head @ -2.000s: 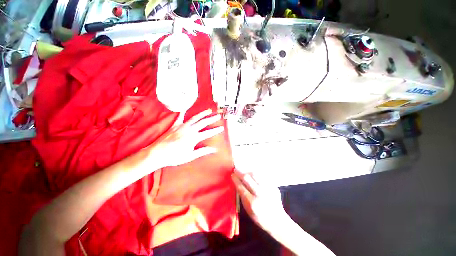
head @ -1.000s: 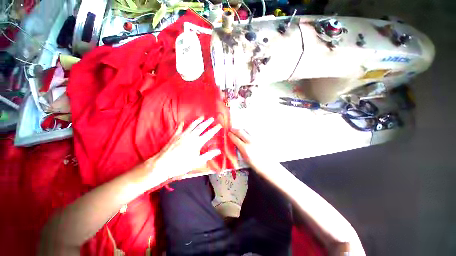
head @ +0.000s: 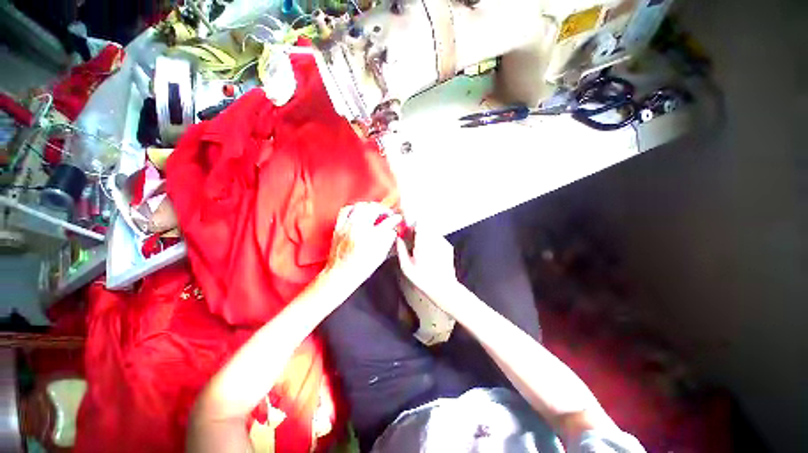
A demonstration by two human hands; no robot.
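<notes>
The red garment piece (head: 266, 195) lies bunched on the left part of the white machine table, its upper end beside the sewing head. My left hand (head: 365, 237) is at the table's front edge with curled fingers, pinching the red cloth edge. My right hand (head: 428, 265) is close beside it, its fingertips at the same bit of red edge. The cream-white sewing machine (head: 496, 31) is at the top. The needle area (head: 383, 115) is small and blurred. The pale oval tag (head: 279, 78) overlaps the cloth's upper end.
Dark snips (head: 494, 116) and black-handled scissors (head: 606, 103) lie right of the needle. A pale tray (head: 122, 252) with scraps and a large ring-shaped roll (head: 174, 97) is at the left. Red garments with gold motifs (head: 133, 372) hang below. Yellow-green strips (head: 213, 57) lie behind.
The view has shifted. My hands have come together at the table's front edge; my left hand has gone from spread flat on the cloth to pinching its edge.
</notes>
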